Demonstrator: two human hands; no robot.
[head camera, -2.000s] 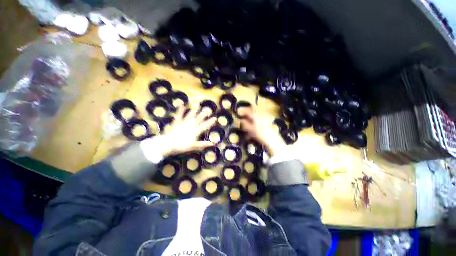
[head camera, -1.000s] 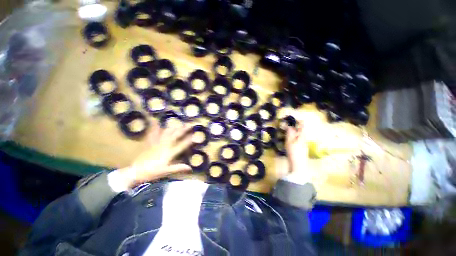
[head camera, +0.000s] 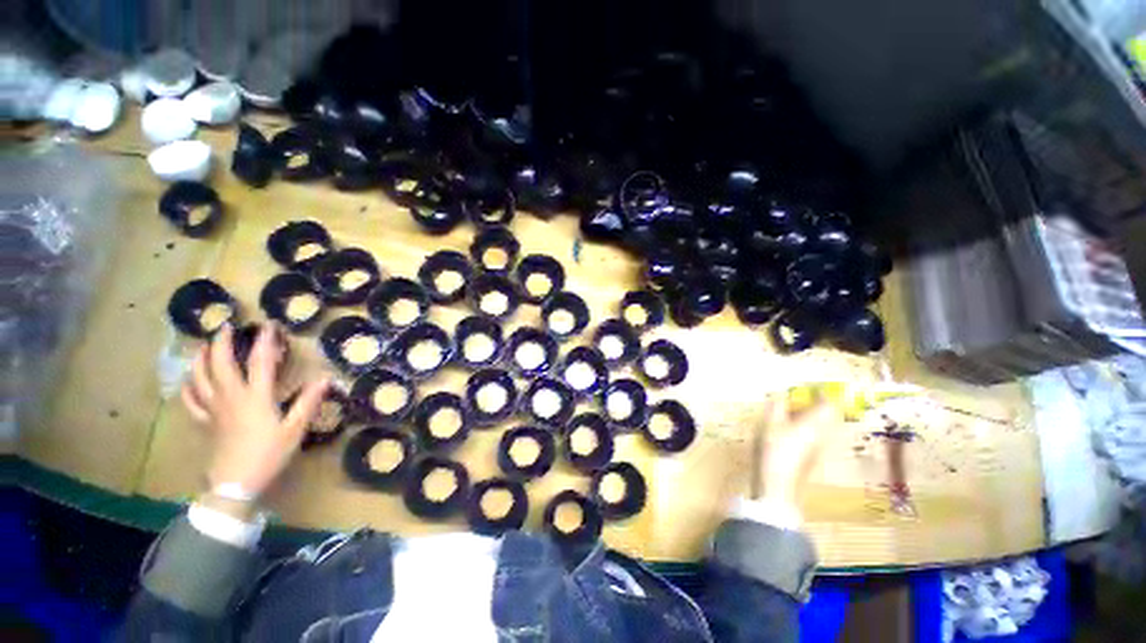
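Many glossy black ring-shaped cups (head camera: 425, 353) stand in a loose cluster on the tan board, pale centres showing. My left hand (head camera: 248, 408) is at the cluster's left edge, fingers spread over one or two cups; whether it grips one is hidden. My right hand (head camera: 788, 442) is blurred, right of the cluster, by the yellow bottle (head camera: 836, 399). Its fingers are too blurred to read. A dark red tangle of leads (head camera: 896, 467) lies right of the bottle.
A large pile of black cups (head camera: 742, 251) fills the back. White cups (head camera: 180, 160) sit at back left. A clear plastic bag (head camera: 44, 276) lies at left. Stacked trays (head camera: 1005, 283) stand at right. A blue bin with pale parts (head camera: 993, 598) is below the board's green front edge (head camera: 120, 502).
My left hand has moved left to the cluster's outer cups. My right hand has moved right, away from the cups, toward the yellow bottle. The cups are now more closely grouped. The camera view has shifted.
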